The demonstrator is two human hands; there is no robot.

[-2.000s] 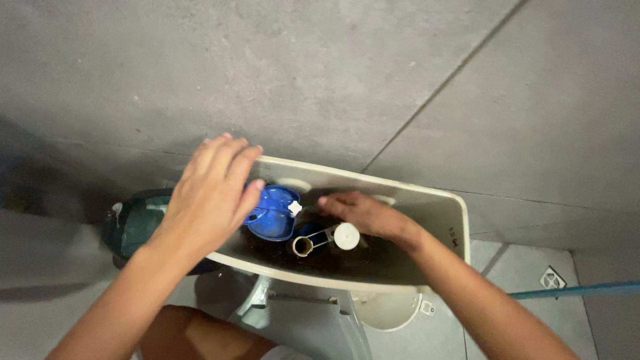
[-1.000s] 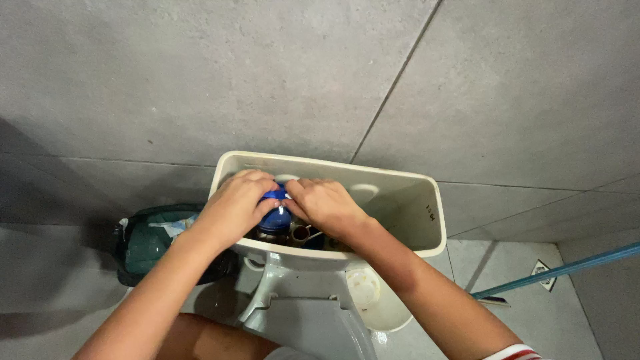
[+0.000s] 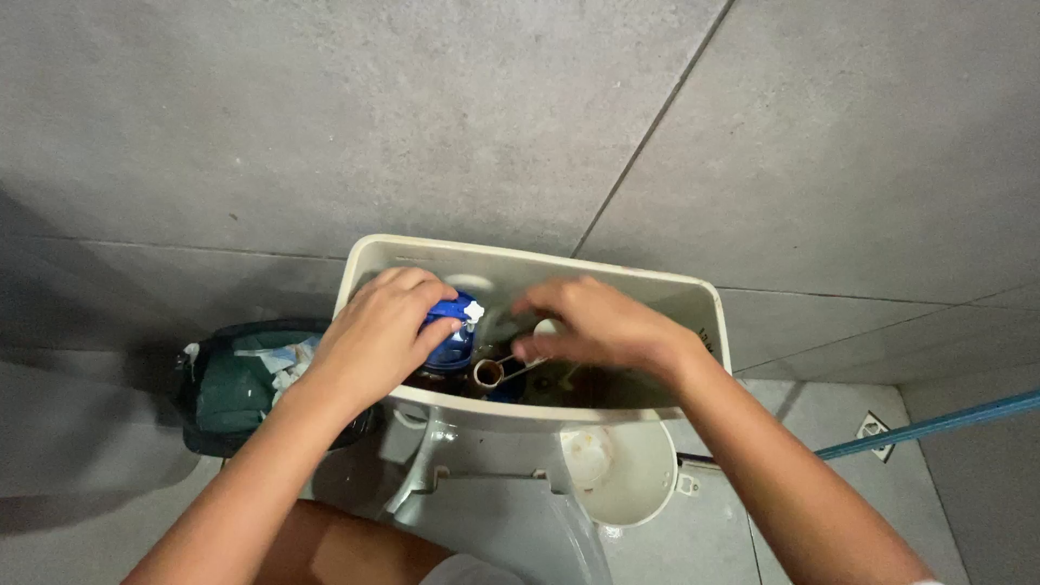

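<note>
Below me stands an uncovered toilet cistern [image 3: 520,406] holding dark water and fittings. My left hand [image 3: 390,325] grips the blue plastic fill-valve float [image 3: 451,349] near its top, at the cistern's left end. A small white knob [image 3: 474,312] sits on top of that float. Right of it is the open end of an upright tube [image 3: 488,373], with a thin arm running towards a round white cap [image 3: 549,327]. My right hand [image 3: 597,325], blurred, hovers over the middle of the cistern beside this cap, fingers apart, and seems to hold nothing.
A grey tiled wall [image 3: 487,122] rises behind the cistern. To the left is a dark green bin liner [image 3: 231,390] with crumpled paper. The toilet lid [image 3: 504,520] lies in front, a pale bucket [image 3: 642,479] at its right. A blue pole [image 3: 934,422] crosses near a floor drain [image 3: 874,436].
One second ago both hands were together at the top of the blue float. My right hand has since moved right, off the float, while my left hand remains there.
</note>
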